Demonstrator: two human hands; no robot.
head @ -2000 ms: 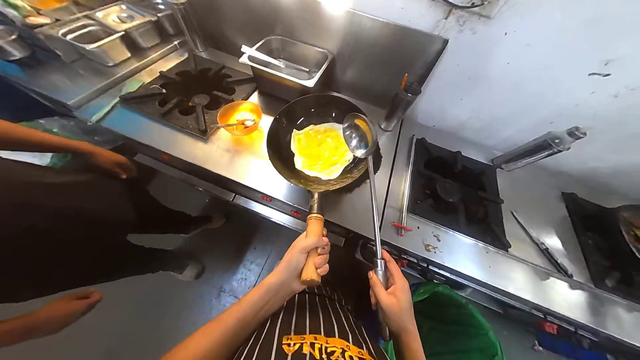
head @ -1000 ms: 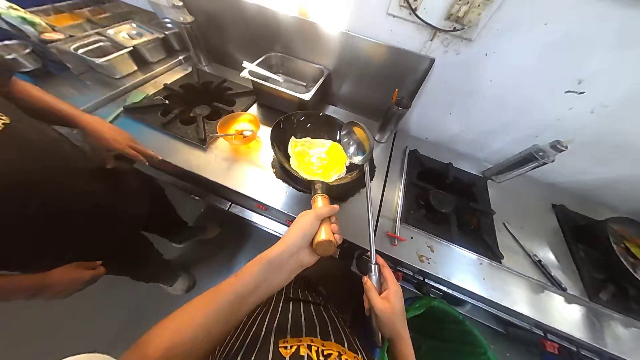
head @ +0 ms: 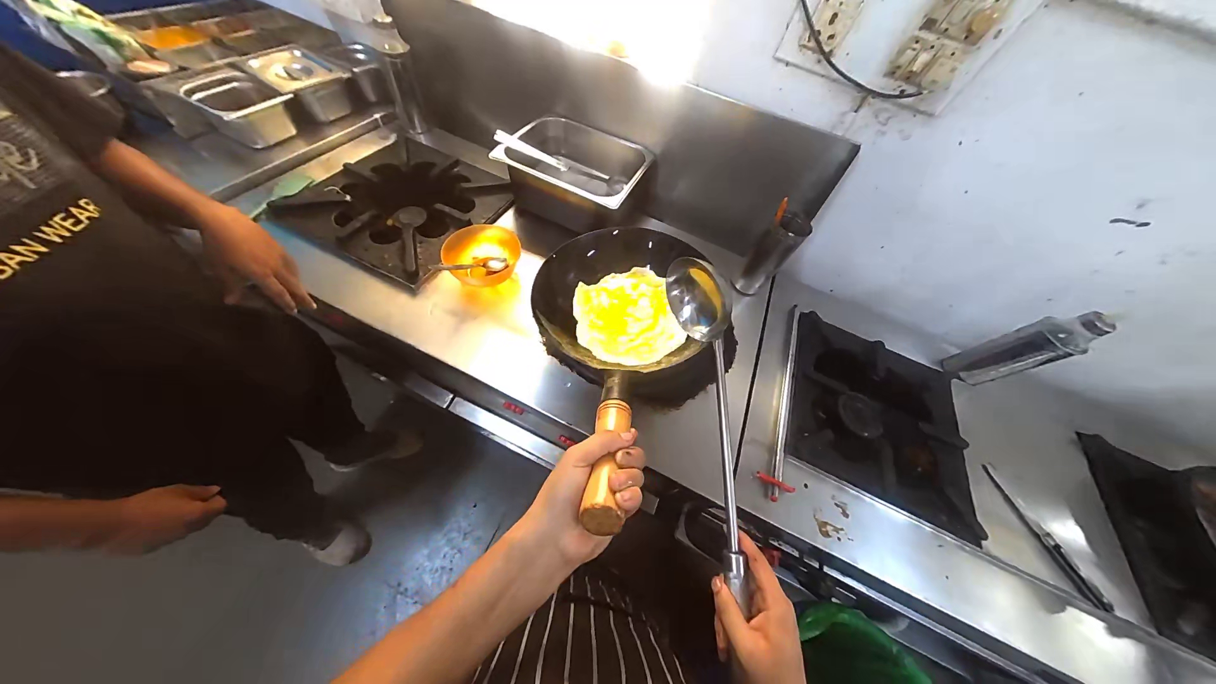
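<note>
My left hand (head: 594, 484) is closed around the wooden handle (head: 606, 480) of a dark wok (head: 570, 261) over the stove. A yellow sheet of egg (head: 627, 318) with pale, ragged edges lies in the wok. In my right hand (head: 760, 617) is the lower end of a long metal ladle (head: 698, 299); its bowl is over the right side of the wok, beside the egg. Whether the ladle touches the wok I cannot tell. An orange bowl (head: 482, 255) with a spoon in it stands on the steel counter left of the wok.
Behind the wok stands a steel pan (head: 575, 161) with a white-handled utensil. Burners lie left (head: 408, 214) and right (head: 860, 418). A glass bottle (head: 1031, 347), tongs (head: 1045, 537) and a steel utensil holder (head: 774, 252) are at right. A co-worker (head: 123, 332) stands close at left.
Both hands keep their hold on the wok and ladle. The egg's outline in the wok has shifted. The co-worker's upper hand has moved forward to the counter edge since the first frame.
</note>
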